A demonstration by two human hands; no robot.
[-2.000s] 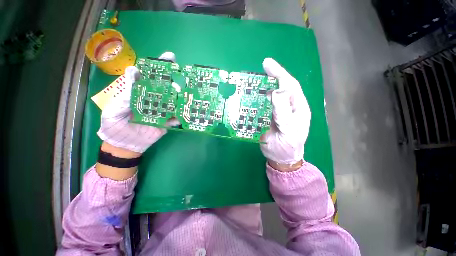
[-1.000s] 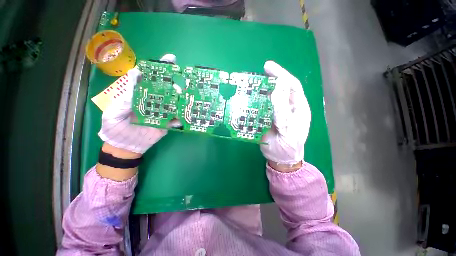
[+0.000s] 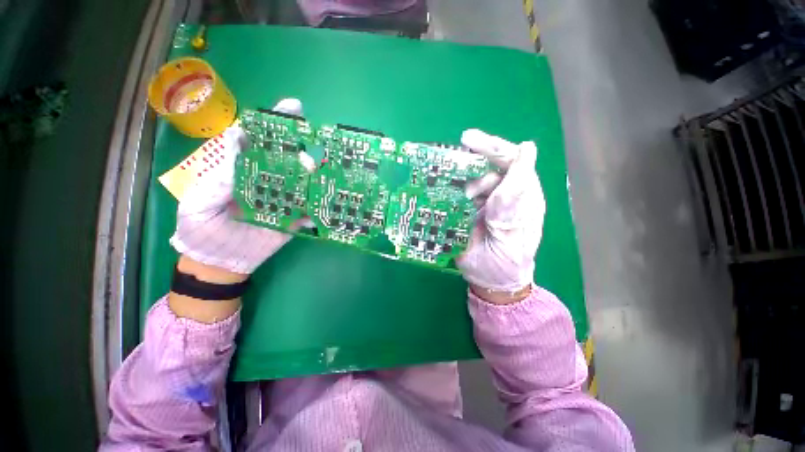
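A green circuit board panel (image 3: 353,190) of three joined boards is held above the green mat, its face with small chips turned up towards me and its right end tilted lower. My left hand (image 3: 216,207), in a white glove, grips the panel's left end, with fingertips showing at its top edge. My right hand (image 3: 503,212), also gloved, holds the right end, with a thumb or finger over the face near the edge. The underside of the panel is hidden.
A yellow tape roll (image 3: 194,97) stands at the mat's upper left, beside a cream label sheet (image 3: 199,166) with red marks. The green mat (image 3: 397,309) lies below. A metal rail (image 3: 124,177) runs along the left. Part of another person's sleeve (image 3: 353,7) shows at the top. A dark rack (image 3: 759,177) stands right.
The panel's right end has dropped and the panel is tilted more. My right hand's fingers have shifted and bent at the panel's right end. My left hand has barely moved.
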